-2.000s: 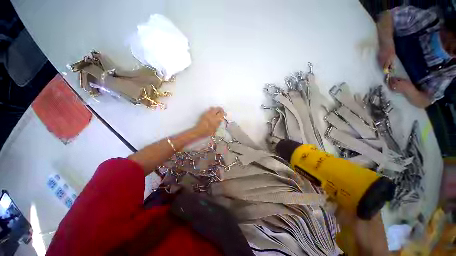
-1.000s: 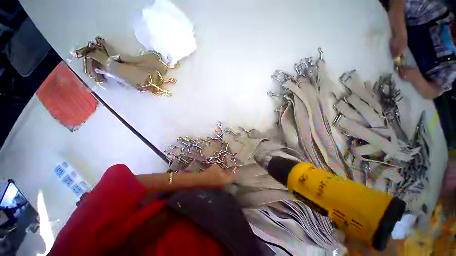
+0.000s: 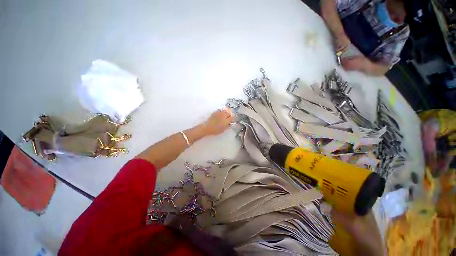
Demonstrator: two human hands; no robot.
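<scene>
My right hand (image 3: 345, 220) is shut on the grip of the yellow heat gun (image 3: 327, 177), whose dark nozzle points left over the webbing straps. My left hand (image 3: 220, 121) is at the hook end of the strap bunch beyond the main pile, beside silver snap hooks (image 3: 235, 103); its fingers look closed on a strap end. The main pile of beige-grey webbing straps (image 3: 270, 200) fans out below the gun. Its silver hooks (image 3: 185, 200) lie clustered on the left, below my left forearm.
More strap piles (image 3: 325, 117) lie at the right. A gold-hook strap bundle (image 3: 75, 137) and white crumpled bag (image 3: 112, 90) lie at the left, above a red-orange piece (image 3: 27, 181). Yellow-orange fabric (image 3: 425, 220) is at the lower right. Another person's arm (image 3: 360, 62) is at the upper right.
My left hand has moved from over the main pile, up and away to the hooks of the farther bunch. The gun nozzle now points towards that bunch. The camera view has shifted.
</scene>
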